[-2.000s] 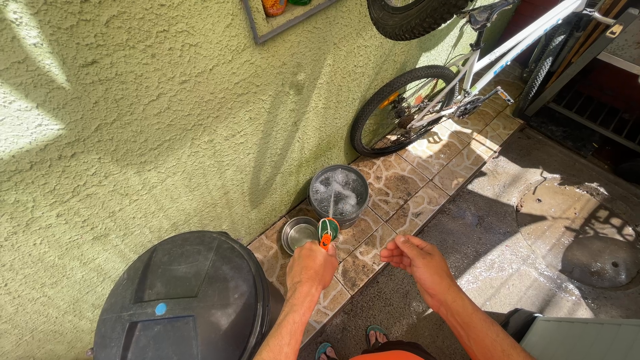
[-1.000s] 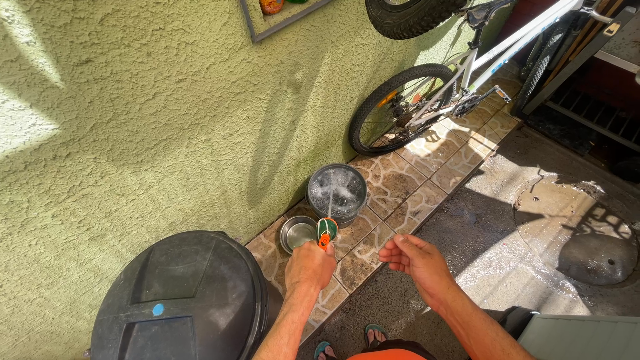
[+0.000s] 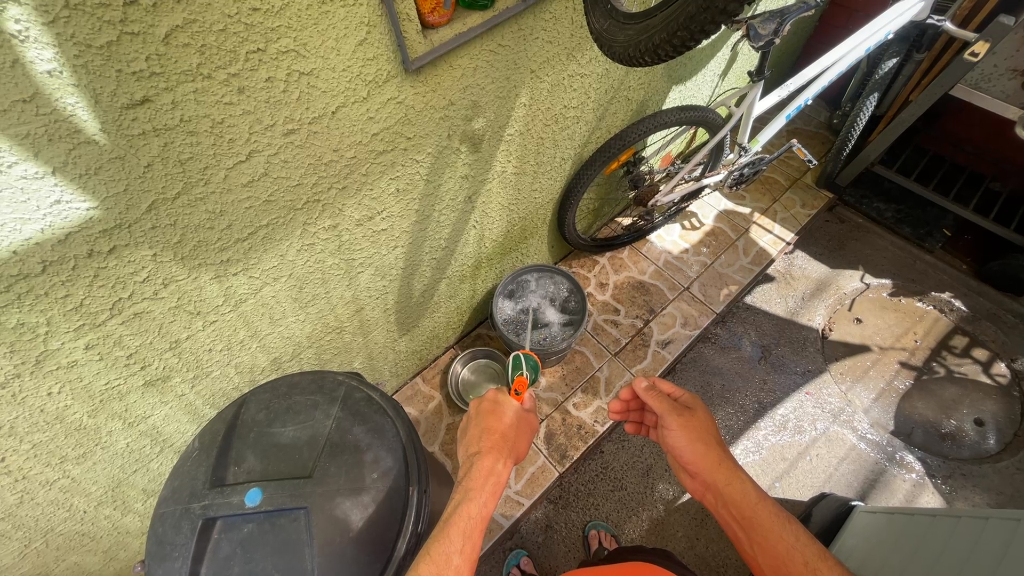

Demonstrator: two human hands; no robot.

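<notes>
My left hand (image 3: 498, 428) is closed on a green and orange hose spray nozzle (image 3: 524, 370), held over the tiled ledge. A thin stream of water runs from the nozzle into a dark bucket (image 3: 539, 308) of foamy water against the wall. Beside the bucket, to its left, sits a round metal bowl (image 3: 478, 378), partly hidden behind the nozzle and my left hand. My right hand (image 3: 662, 412) is held to the right of the nozzle, fingers loosely curled, with nothing seen in it. Its palm is partly turned away from view.
A large black lidded bin (image 3: 288, 472) stands at the lower left. A white bicycle (image 3: 752, 120) leans by the rough green wall (image 3: 264, 200) on the tiled ledge (image 3: 640, 320). Wet concrete with a round cover (image 3: 956, 416) lies to the right. My sandalled feet show at the bottom.
Both hands stay nearly where they were, and water keeps running into the bucket. The foam on its surface has changed shape.
</notes>
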